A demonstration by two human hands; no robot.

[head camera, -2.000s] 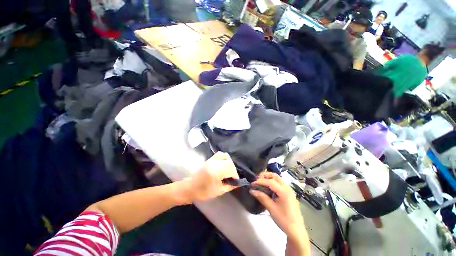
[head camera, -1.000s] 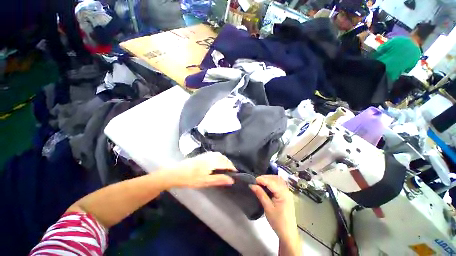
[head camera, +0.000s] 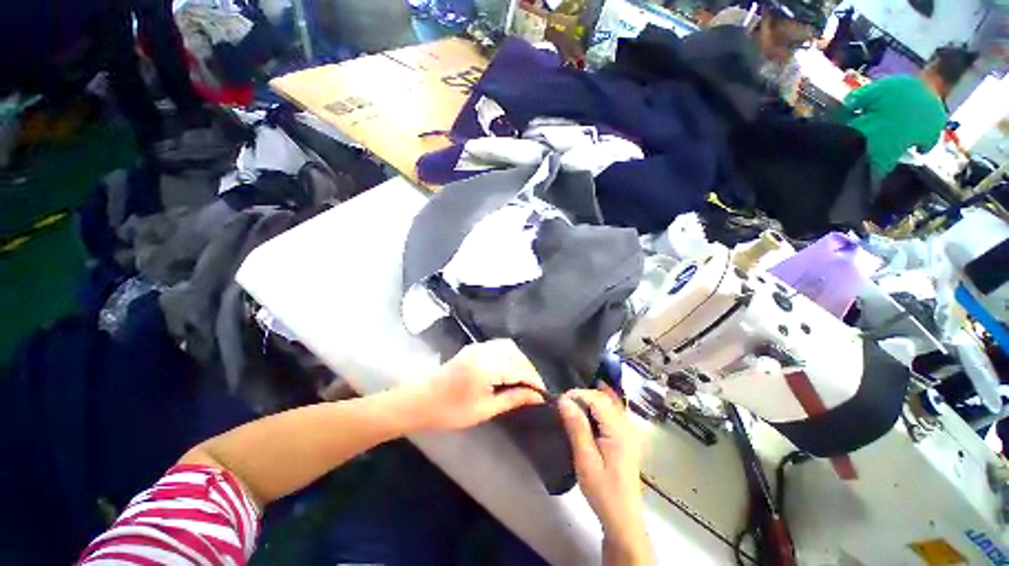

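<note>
A dark grey garment piece (head camera: 586, 276) with white sections lies bunched on the white machine table (head camera: 321, 260), left of the sewing machine (head camera: 763, 348). My left hand (head camera: 476, 385) pinches a dark edge of the cloth at the table's front part. My right hand (head camera: 606, 448) pinches the same edge just beside it, thumb and fingers together. A dark flap of the cloth hangs below my hands. Both hands are in front of the needle area, away from the presser foot. The exact fold between my fingertips is too small to tell.
A cardboard sheet (head camera: 387, 97) and a navy garment pile (head camera: 664, 138) lie behind the table. A heap of grey garments (head camera: 205, 249) is at the left. Black-handled snips (head camera: 778, 542) lie right of my hands. A person in green (head camera: 896, 116) sits at the back right.
My hands have stayed on the dark cloth edge and drawn closer together since a second ago. The flap below them has changed shape. The view has shifted slightly.
</note>
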